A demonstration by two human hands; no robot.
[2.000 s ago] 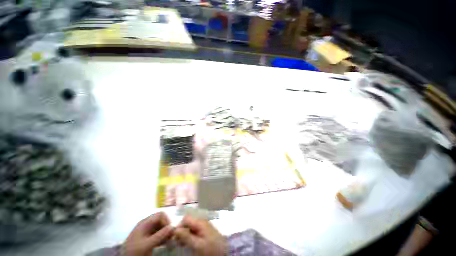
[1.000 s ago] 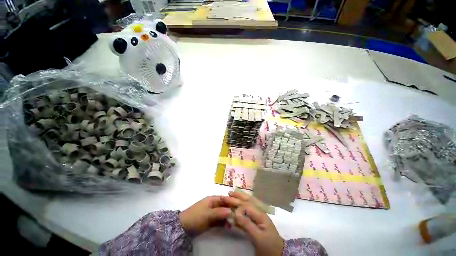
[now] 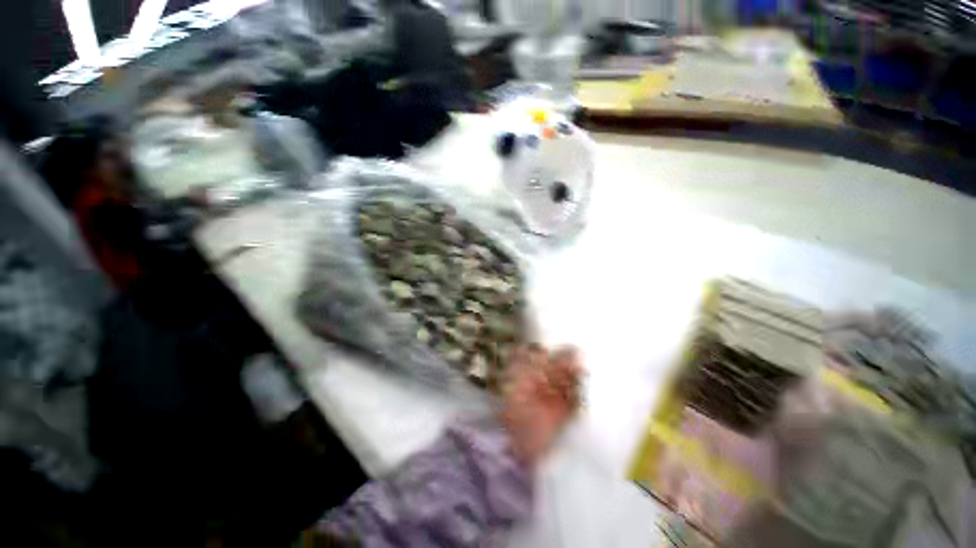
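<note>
The frame is blurred. My left hand (image 3: 544,394) is at the right lower edge of the open clear plastic bag of keeper loops (image 3: 444,278); its fingers overlap the edge of the loops, and whether it holds one cannot be told. My right hand is not in view. The pink work board (image 3: 690,471) is at the lower right, with stacked strips (image 3: 749,369) at its left corner, laid-out grey strips (image 3: 845,471) nearer me and a heap of loose strips (image 3: 910,359) at the right.
A white fan with a panda-like face (image 3: 548,177) stands behind the bag on the white table (image 3: 653,268). Another table (image 3: 738,80) with pale sheets is at the back. Dark shapes and a whitish bundle (image 3: 193,155) are at the left, beyond the table edge.
The view has swung left, so the bag, fan and board appear further right. My left hand has left my right hand and moved to the loop bag. My right hand has gone out of view.
</note>
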